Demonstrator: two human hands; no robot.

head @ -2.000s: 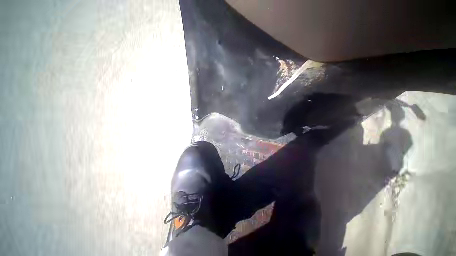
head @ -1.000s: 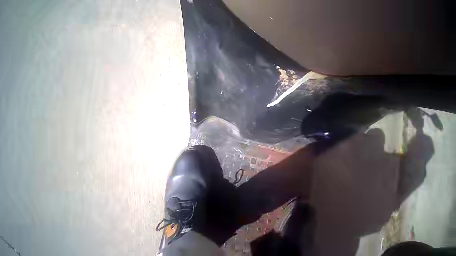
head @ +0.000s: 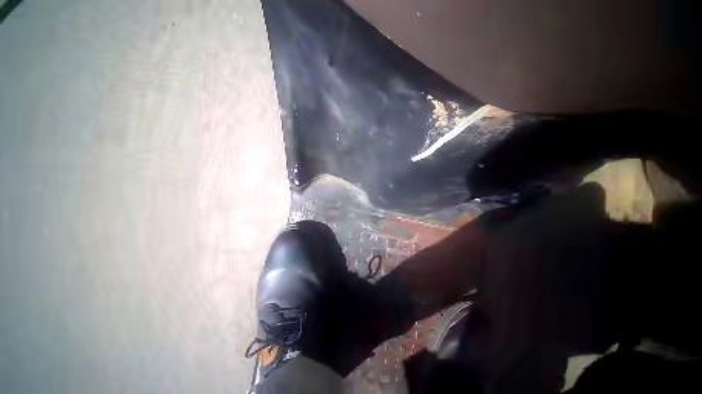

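Observation:
A black, scuffed leg shield (head: 354, 115) rises from the footboard, with a pale slanting line and an orange-gold flaky patch on it. A dark lace-up shoe (head: 296, 269) rests on the footboard's left edge, with an orange patch near its laces and a pale trouser cuff (head: 300, 377) below. The reddish-brown studded floor mat (head: 396, 354) shows beside it, partly in shadow. A curved rim of a dark object, perhaps a second shoe (head: 454, 338), shows in the shade. Neither of my hands is in view.
A large smooth tan-brown body panel (head: 493, 54) fills the upper right. Pale paved ground (head: 131, 215) lies on the left, with a dark line in the top left corner. Dark shadow covers the right side, with small sunlit ground patches. A dark rounded shape, unclear, is at lower right.
The shadow at right has grown much darker and wider, hiding the earlier shadow outline. The ground at left is less overexposed. The shoe stays in nearly the same place.

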